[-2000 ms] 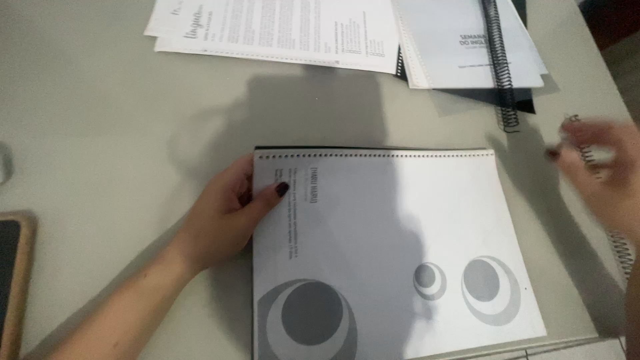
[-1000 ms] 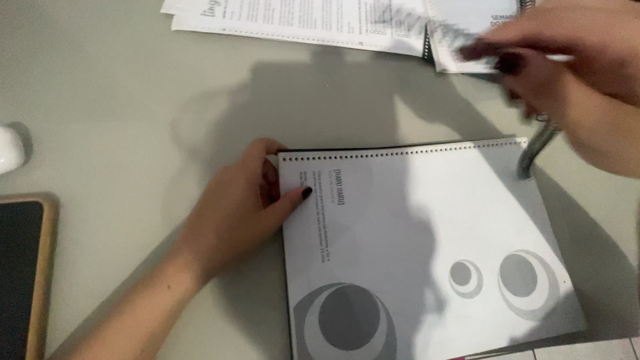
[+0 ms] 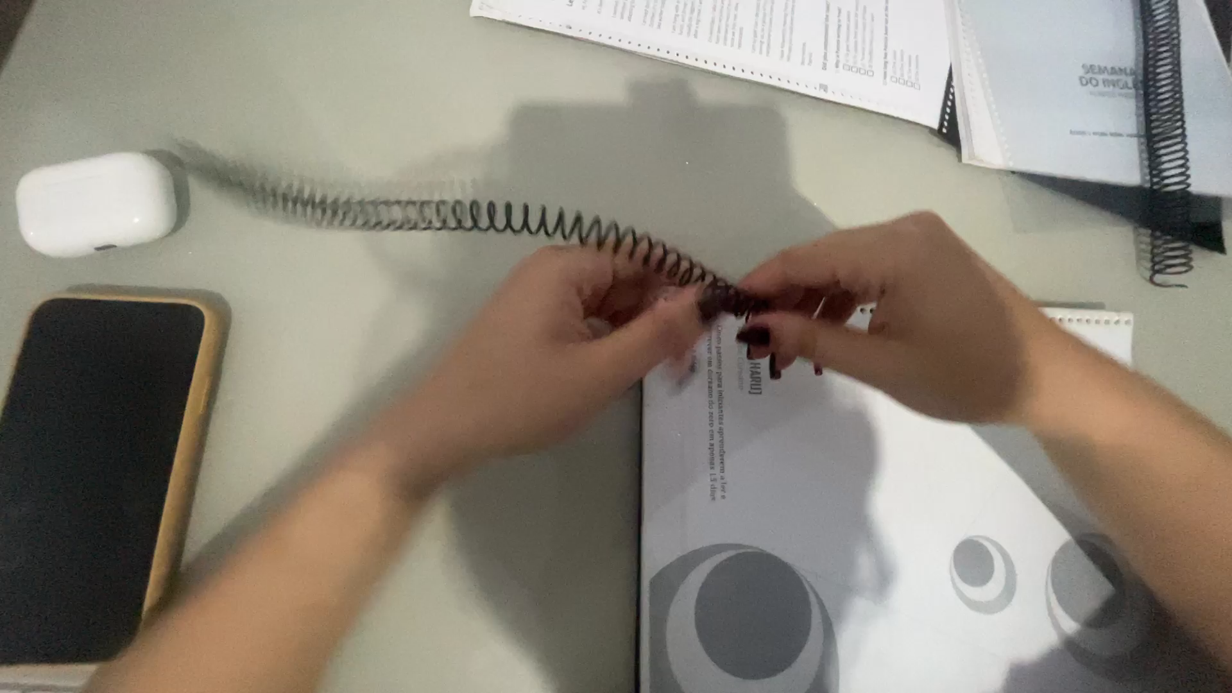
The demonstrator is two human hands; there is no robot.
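Both hands pinch one end of a black plastic binding coil (image 3: 525,218) between fingertips, above the top left corner of a punched stack of sheets. My left hand (image 3: 597,337) grips the coil a little left of its end. My right hand (image 3: 885,318) holds the end itself, close to the left fingertips. The rest of the coil stretches left through the air, its far end blurred. The punched stack (image 3: 924,462) lies on the table, its cover printed with grey circles and its row of holes along the top edge, partly hidden by my right hand.
A white earbud case (image 3: 96,204) and a phone in a yellow-edged case (image 3: 96,462) lie on the left. Punched printed sheets (image 3: 751,48) are at the top. At the top right, a second black coil (image 3: 1167,144) rests on a booklet with a pale cover (image 3: 1049,87).
My left hand has let go of the stack's edge and now holds the coil. My right hand has brought the coil from the right to the stack's top left corner.
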